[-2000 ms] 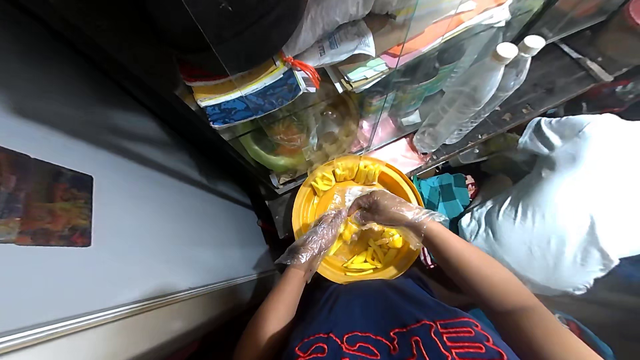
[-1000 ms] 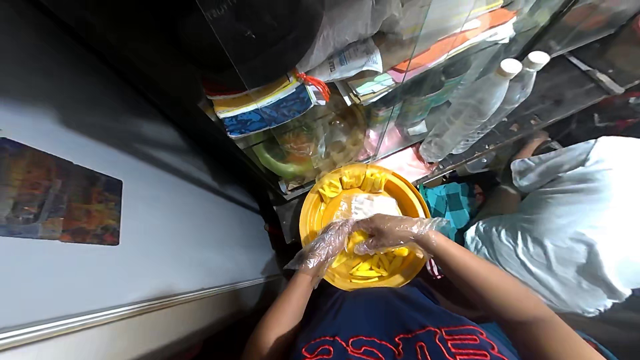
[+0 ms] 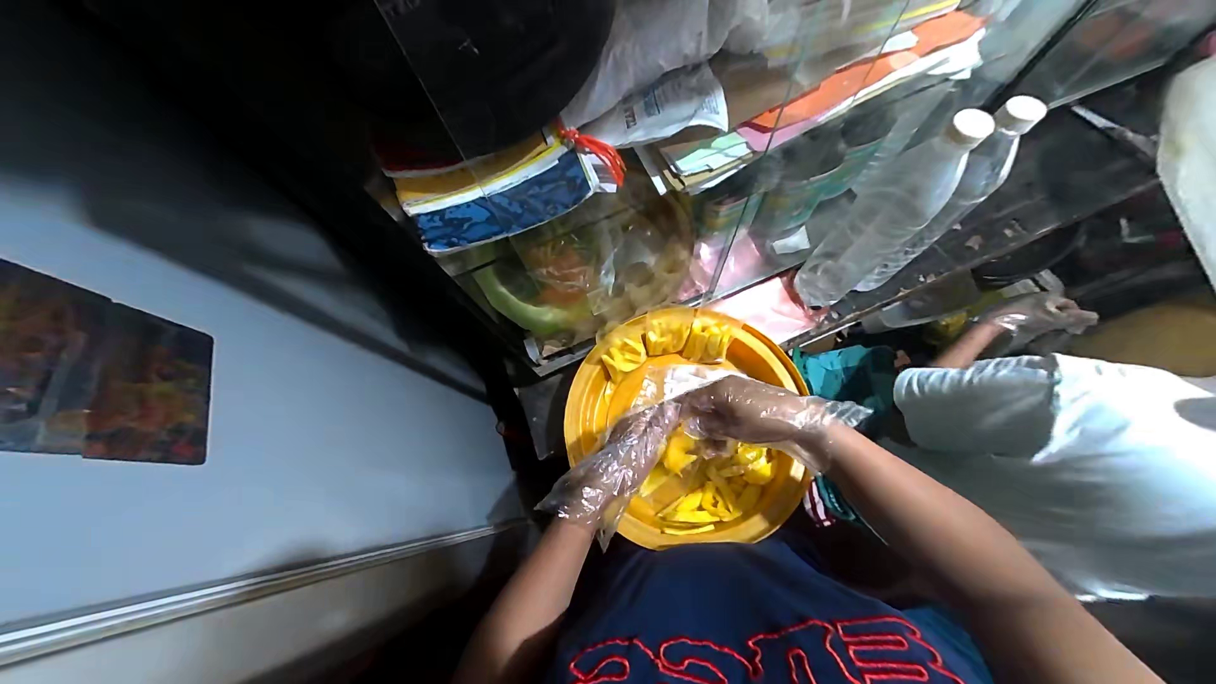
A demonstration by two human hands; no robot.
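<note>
A round yellow plastic basin [image 3: 587,418] sits in front of my body. Loose yellow strips [image 3: 708,499], perhaps cut fruit, lie in its near part. Several yellow bundles [image 3: 668,334] stand in a row along its far rim. My left hand [image 3: 632,451] and my right hand [image 3: 746,410], both in clear plastic gloves, meet over the basin's middle. A clear plastic bag or sheet [image 3: 686,380] shows beside their fingers. Some yellow pieces lie right under the right palm; whether either hand grips them or the plastic is hidden by the fingers.
Beyond the basin stands a glass-fronted shelf with books [image 3: 508,204], papers and bags. Two clear bottles with white caps [image 3: 883,209] stand at its right. Close on the right is another person in a white shirt [image 3: 1121,456], with a gloved hand [image 3: 1040,313]. A pale panel [image 3: 332,427] runs along the left.
My hands were lower over the loose strips one second ago and now meet nearer the basin's middle. The co-worker's gloved hand shows more plainly at the right.
</note>
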